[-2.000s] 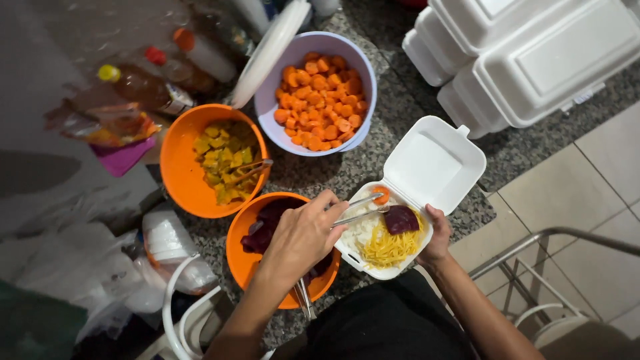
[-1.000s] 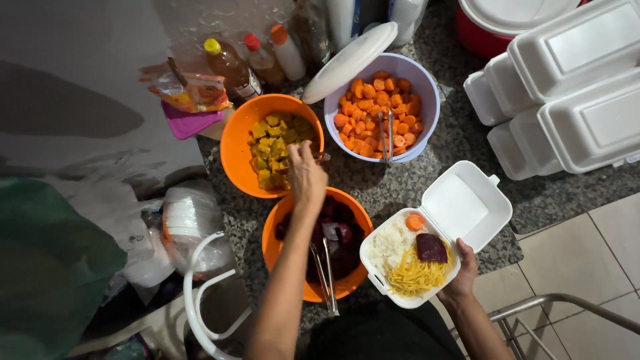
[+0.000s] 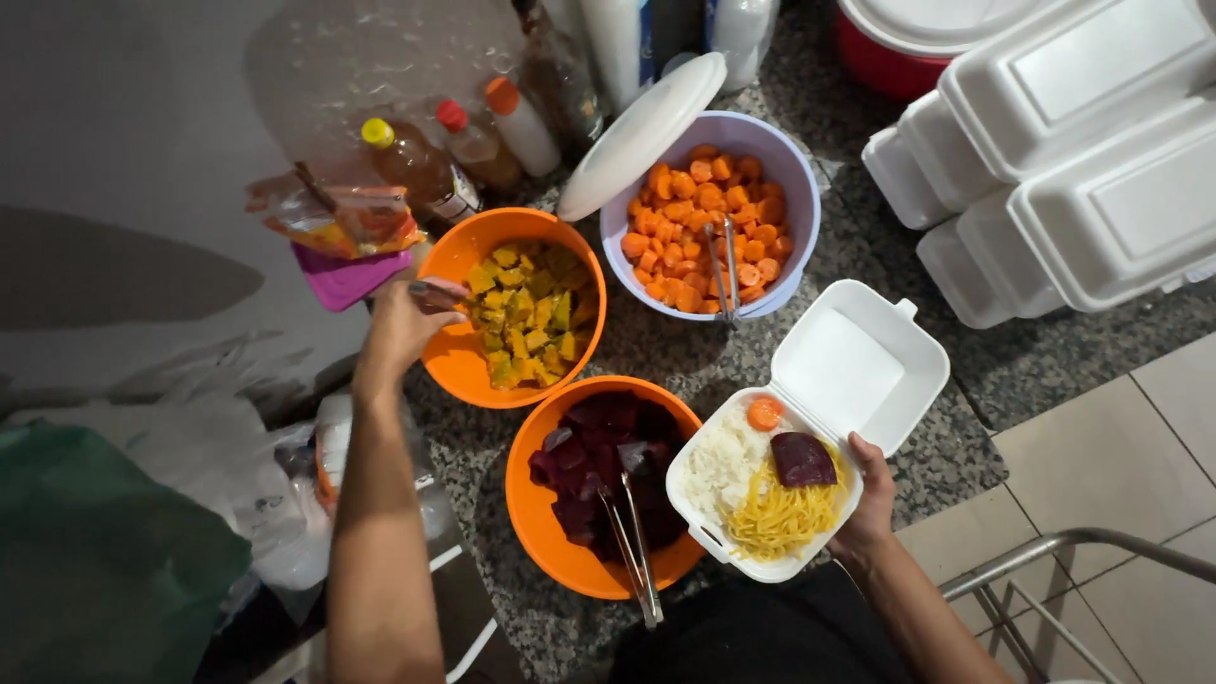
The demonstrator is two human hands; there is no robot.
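Observation:
My left hand grips metal tongs at the left rim of an orange bowl of cubed squash. In my right hand is an open foam container holding white rice, yellow shredded food, a beet piece and a carrot slice. Another orange bowl holds dark beets with tongs in it. Tongs rest in the lilac bowl of sliced carrots.
Closed foam containers are stacked at right, beside a red tub with a white lid. A white lid leans on the lilac bowl. Bottles stand behind the squash bowl. A metal chair frame is at lower right.
My left hand has gone from the foam container to the squash bowl, then to that bowl's left rim. The tongs it held over the container now lie among the carrots. The view has shifted.

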